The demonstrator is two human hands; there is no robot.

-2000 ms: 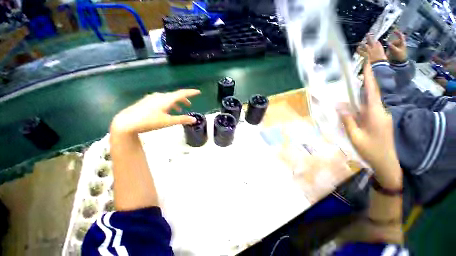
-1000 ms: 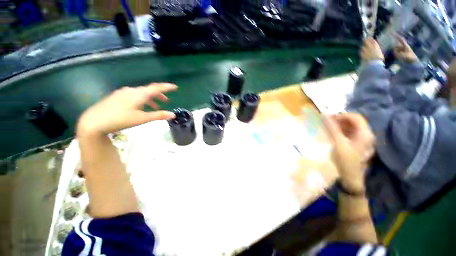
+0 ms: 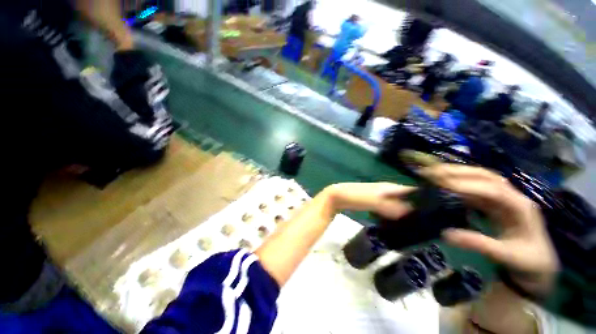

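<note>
My left hand (image 3: 385, 201) is raised above the white sheets (image 3: 327, 287), its fingertips on a blurred black cylindrical housing (image 3: 418, 218) held up off the surface. My right hand (image 3: 506, 218) is at that housing's right end, thumb and fingers spread around it. Blur hides whether it touches. Several black housings stand close together below the hands, one at the left of the group (image 3: 364, 248), one in front (image 3: 400, 277) and one at the right (image 3: 457, 287). Another housing (image 3: 292, 158) is on the green belt to the left.
A white holed tray (image 3: 219, 238) lies left of the sheets. Brown board (image 3: 150, 202) lies beyond it. A person's dark sleeve (image 3: 140, 98) reaches in at upper left. The green conveyor belt (image 3: 235, 124) runs behind. Black glossy packs (image 3: 425, 140) are beyond the belt.
The view has swung left. The white strip seen two seconds ago in my right hand is gone. My right hand has come across to my left, and a housing is now lifted between them.
</note>
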